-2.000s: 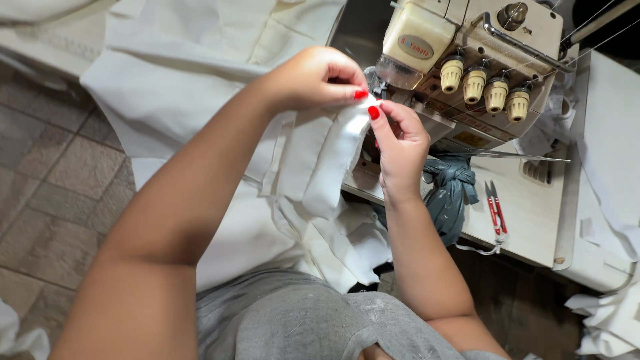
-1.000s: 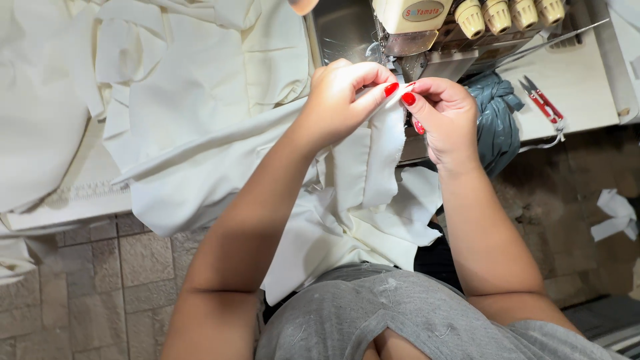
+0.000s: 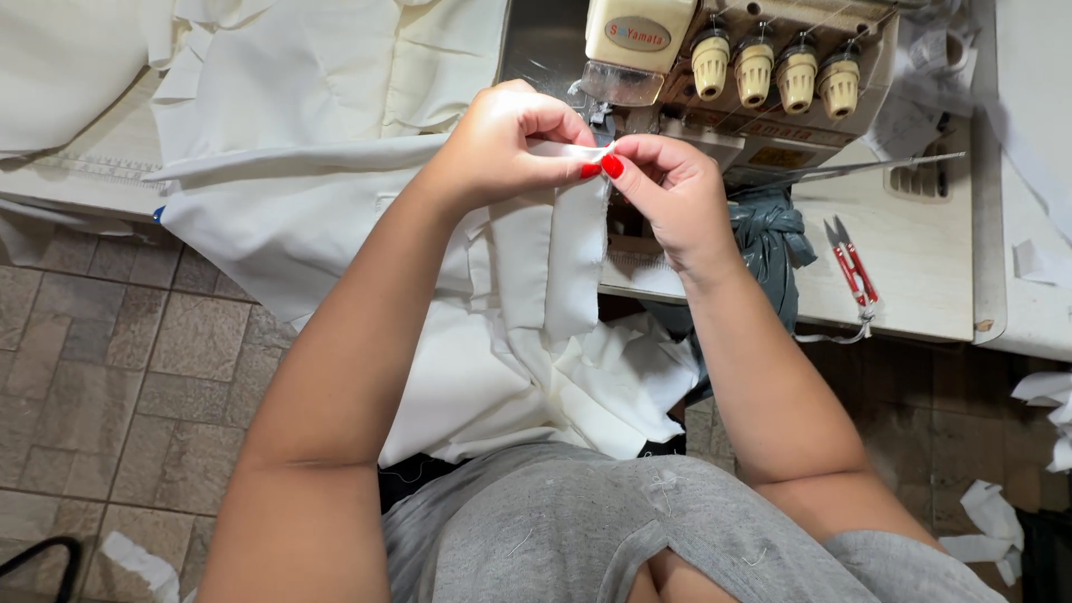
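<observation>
My left hand (image 3: 523, 146) pinches the folded top edge of a white fabric piece (image 3: 576, 260) between thumb and fingers. Close beside it, my right hand (image 3: 670, 188) pinches the same edge at its right end, so the thumbs nearly touch. The fabric hangs from the fingers and joins more white cloth lying over my lap and the table edge. Just behind the fingertips is the presser foot area (image 3: 600, 117) of a cream overlock sewing machine (image 3: 641, 33). My fingers partly hide the edge being held.
Red thread snips (image 3: 852, 261) lie on the table right of a knotted grey plastic bag (image 3: 770, 239). Long metal tweezers (image 3: 879, 167) jut out beside the machine. White cloth (image 3: 293, 67) covers the table at left, and fabric scraps (image 3: 988, 523) lie on the tiled floor.
Both hands stay pinched together on the fabric edge in front of the machine. The view has shifted between frames. No hold has plainly been let go.
</observation>
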